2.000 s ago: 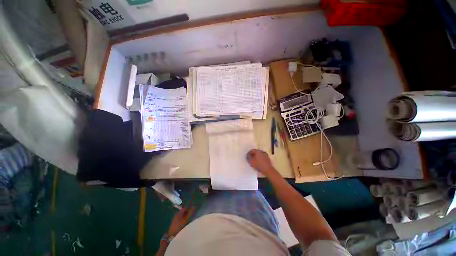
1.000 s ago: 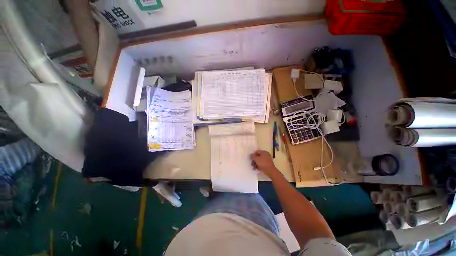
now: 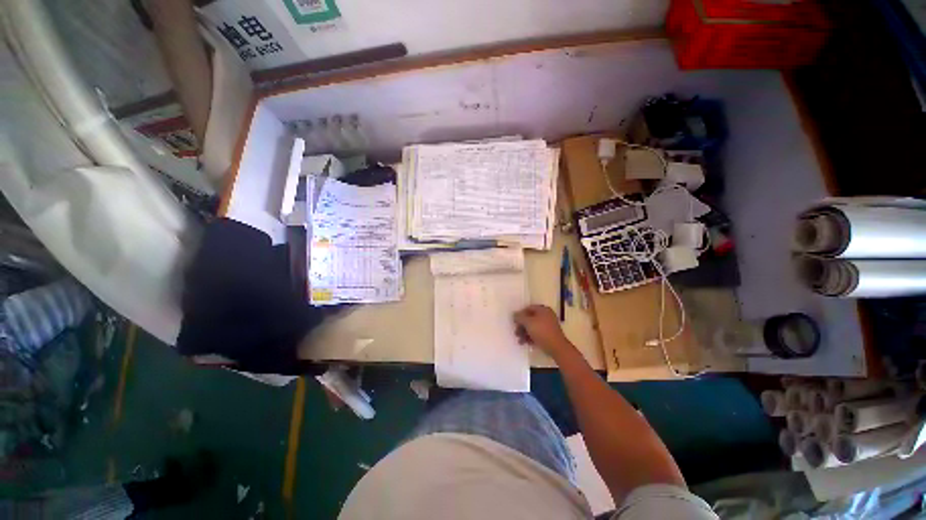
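Observation:
A pale notepad (image 3: 479,330) lies on the desk in front of me, its lower end past the desk's front edge. My right hand (image 3: 538,330) rests at the notepad's right edge with curled fingers; whether it holds a pen cannot be told. My left hand is not in view. A stack of printed forms (image 3: 479,193) lies behind the notepad. More printed sheets (image 3: 355,244), partly yellow at a lower corner, lie to the left. Dark pens (image 3: 565,284) lie right of the notepad.
A calculator (image 3: 617,244) with white cables on it lies on brown cardboard (image 3: 640,335) at the right. Dark cloth (image 3: 239,295) hangs over the desk's left end. Paper rolls (image 3: 863,234) jut in at the right; more rolls are below. A red box (image 3: 746,33) sits behind the desk wall.
My left hand, low in the picture two seconds ago, is out of view. My right hand stays at the notepad's right edge. The view has shifted slightly. A dark shape shows on the floor at lower left.

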